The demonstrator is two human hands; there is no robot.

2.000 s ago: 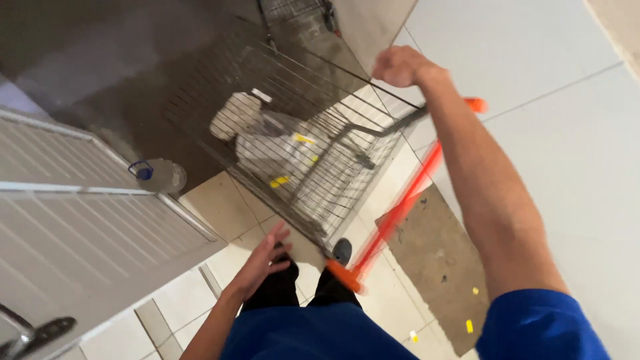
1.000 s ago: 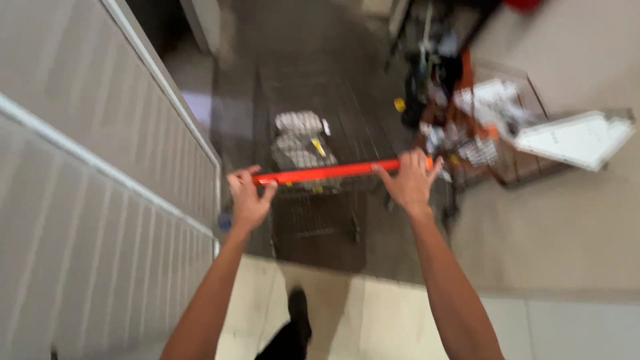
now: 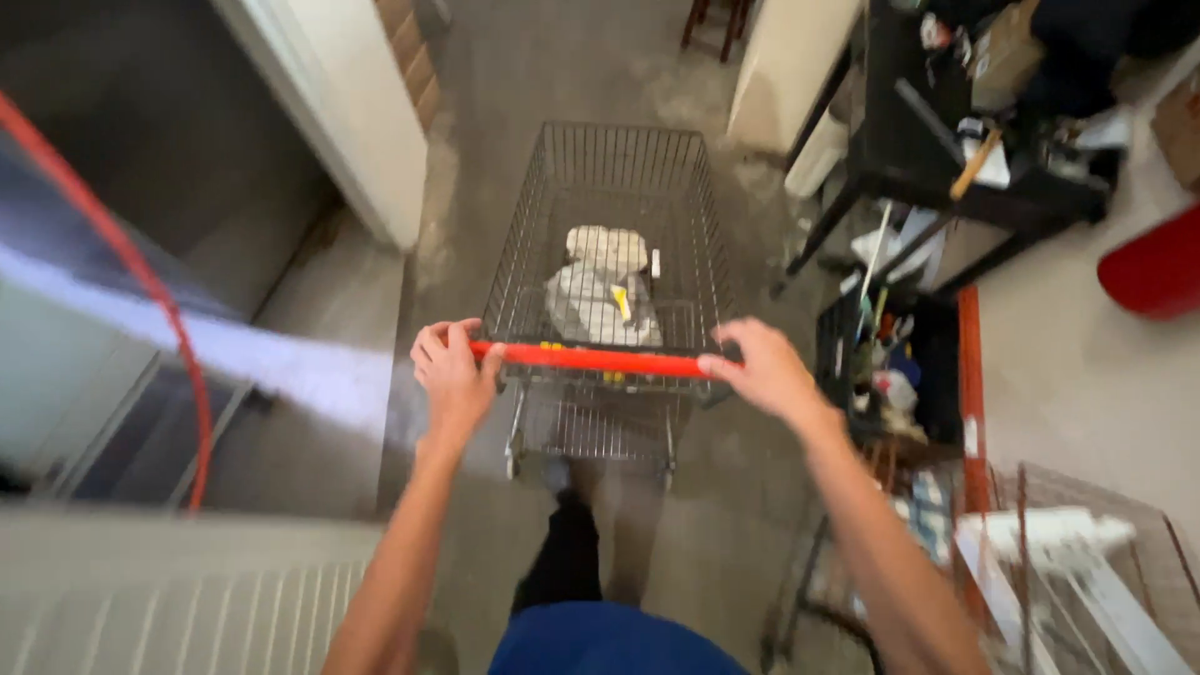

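Observation:
A wire shopping cart (image 3: pixel 609 169) stands in front of me, with its red handle bar (image 3: pixel 600 359) across the middle of the view. My left hand (image 3: pixel 457 370) is at the bar's left end, thumb on the near side and fingers over the far side. At the right end, my right hand (image 3: pixel 764 366) grips the bar in the same way. Inside the basket lie a pale bundle (image 3: pixel 607 248) and a wrapped grey-white bag (image 3: pixel 586 300) bearing a yellow piece (image 3: pixel 621 302).
A black table (image 3: pixel 900 150) loaded with tools and boxes stands at right, above a black crate (image 3: pixel 844 347) of clutter. A wire cage or cart (image 3: pixel 1106 487) holds white parts at lower right. A white door frame (image 3: pixel 375 141) and a red hose (image 3: pixel 141 262) are at left.
Two seconds ago both hands were off the handle bar; now both are on it. The cart stood at a slant and now points straight ahead. The view has moved on into another area.

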